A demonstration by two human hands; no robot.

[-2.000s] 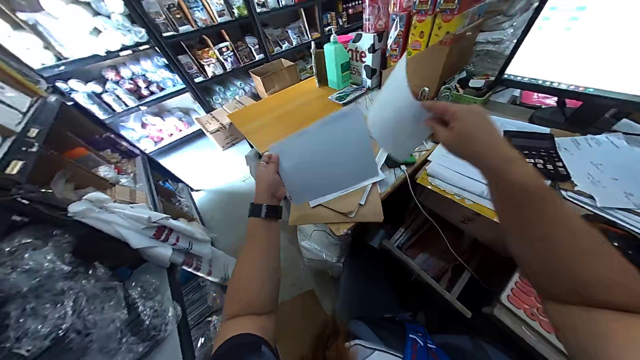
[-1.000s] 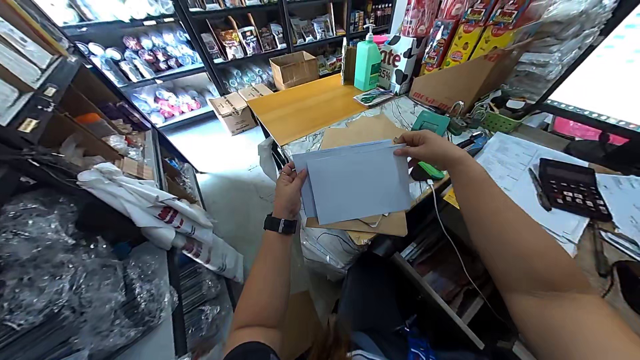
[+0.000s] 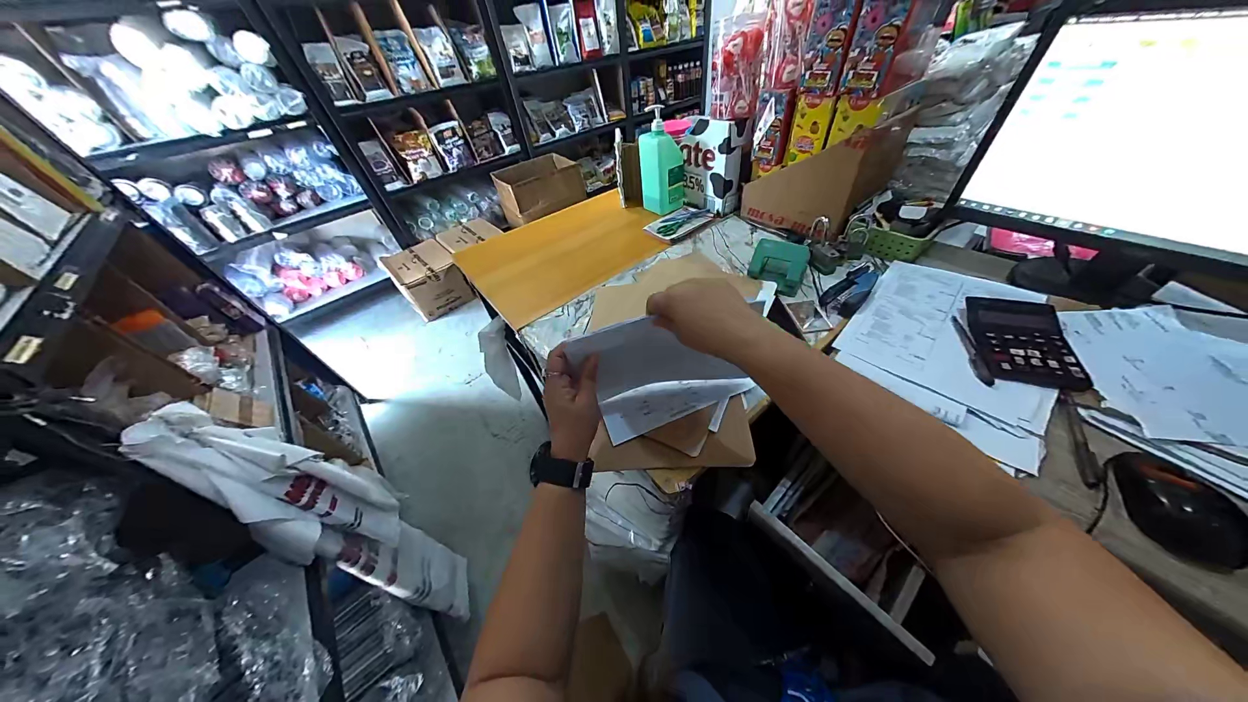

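My left hand (image 3: 572, 395), with a dark watch at the wrist, grips the left edge of some white paper sheets (image 3: 639, 366). The top sheet is bent, and a sheet bearing writing shows beneath it. At the sheets' upper right, my right hand (image 3: 697, 310) reaches over with its fingers closed on the upper edge. Brown envelopes (image 3: 726, 447) lie under the sheets on the near corner of the desk. Just beyond my right hand sits a green hole punch (image 3: 778, 263). My right fingertips are partly hidden.
A yellow board (image 3: 556, 255), a green pump bottle (image 3: 662, 168) and a milk carton (image 3: 710, 166) stand or lie farther back. To the right are printed papers (image 3: 916, 331), a calculator (image 3: 1026, 341), a mouse (image 3: 1180, 507) and a monitor (image 3: 1121, 127). An open drawer (image 3: 838, 585) is below.
My right hand has moved left along the top of the sheets. The upper sheet, flat one second ago, is now bent, and writing shows on a sheet below.
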